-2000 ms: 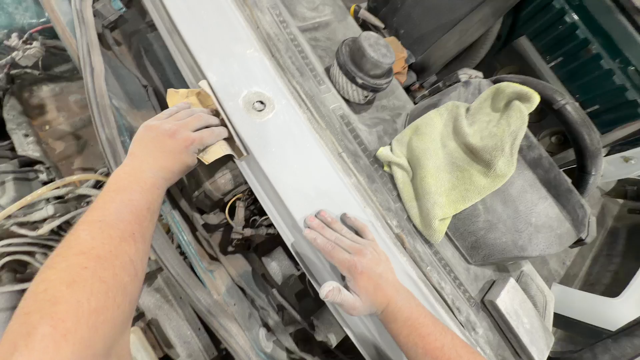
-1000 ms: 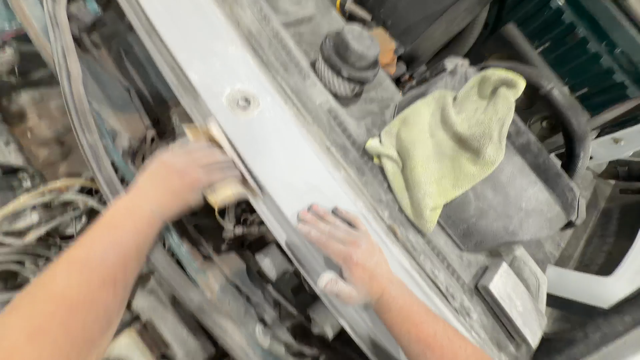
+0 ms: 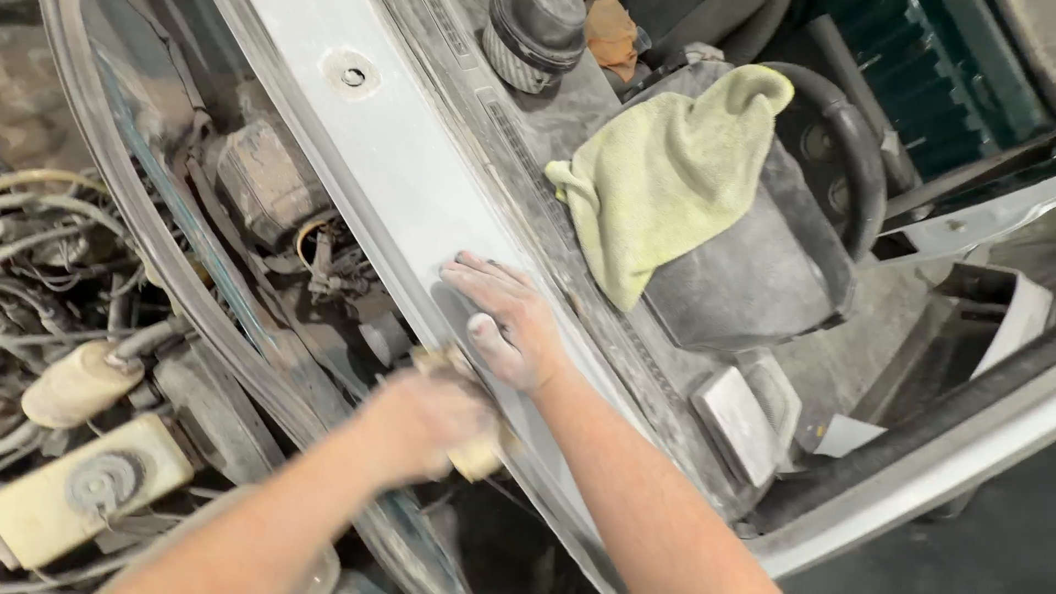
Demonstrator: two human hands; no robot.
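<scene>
My left hand, blurred, holds a folded tan sheet, seemingly sandpaper, against the lower-left edge of a light grey painted car body panel. Just above and to its right, my right hand lies with its palm side on the panel, fingers pointing up and left, thumb apart, and dusty fingertips. Nothing shows in that hand. A round hole with a bare ring around it sits in the panel farther up.
Right of the panel are a dusty dashboard, a black round canister, a yellow-green cloth over the steering wheel area and an orange rag. At left lie engine bay hoses and a yellowed reservoir.
My left hand has moved with the tan sheet down along the panel edge, from beside the round hole to just below my right hand. The view has shifted.
</scene>
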